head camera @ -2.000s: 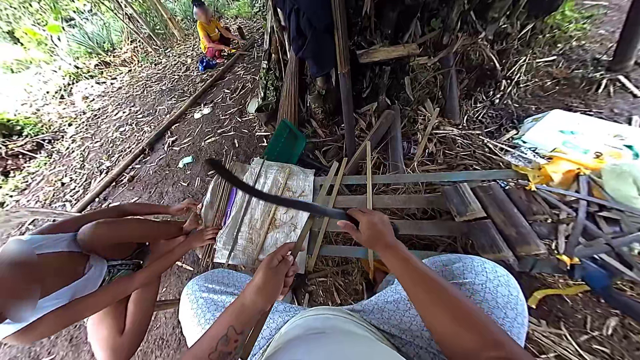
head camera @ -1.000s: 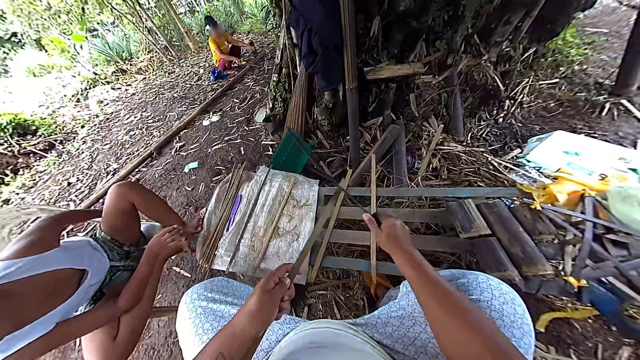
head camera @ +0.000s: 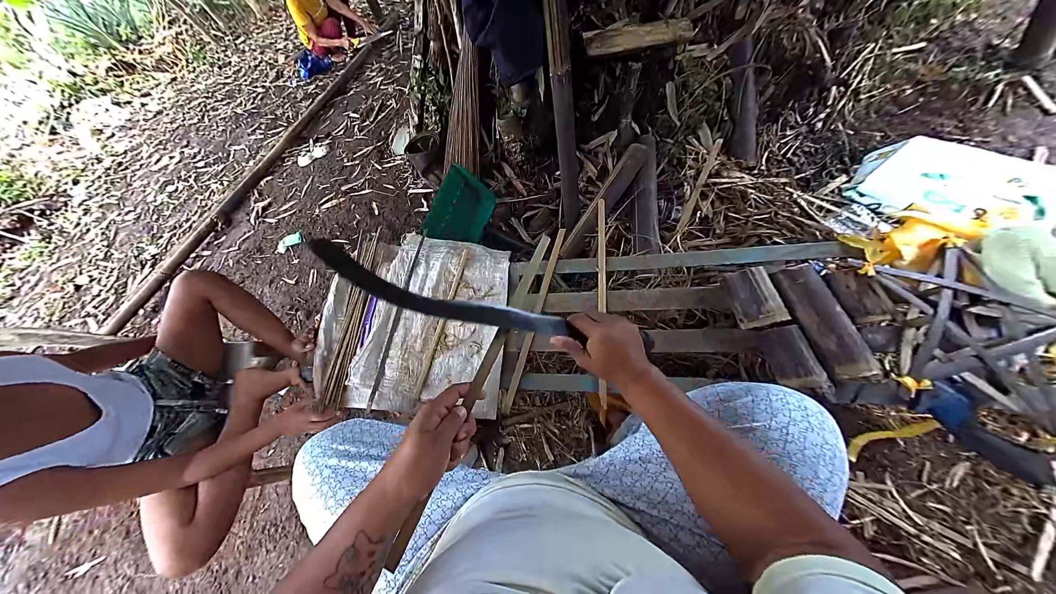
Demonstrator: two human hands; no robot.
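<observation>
My right hand [head camera: 609,346] grips the handle of a long curved machete [head camera: 429,304], whose dark blade reaches left over the slatted bench and a pale woven sack [head camera: 478,330]. In my left hand [head camera: 437,433] is a narrow strip [head camera: 487,363], likely split bamboo, held slanting from my lap up toward the blade. Where the blade passes the strip, I cannot tell whether they touch. More thin strips [head camera: 536,318] lie across the bench between my hands, one of them upright in view [head camera: 601,280]. A bundle of thin sticks [head camera: 351,330] rests on the sack's left side.
A person in a white sleeveless top [head camera: 78,404] sits close at the left, hands near the sack. Another person [head camera: 322,25] is at the far upper left. Beyond the sack stands a green dustpan [head camera: 459,205]. Wood pieces [head camera: 825,322] and plastic bags [head camera: 949,181] lie at the right.
The machete's blade, hard to make out along the strip a second ago, now extends left across the sack, much as two seconds ago. My left hand still holds the strip.
</observation>
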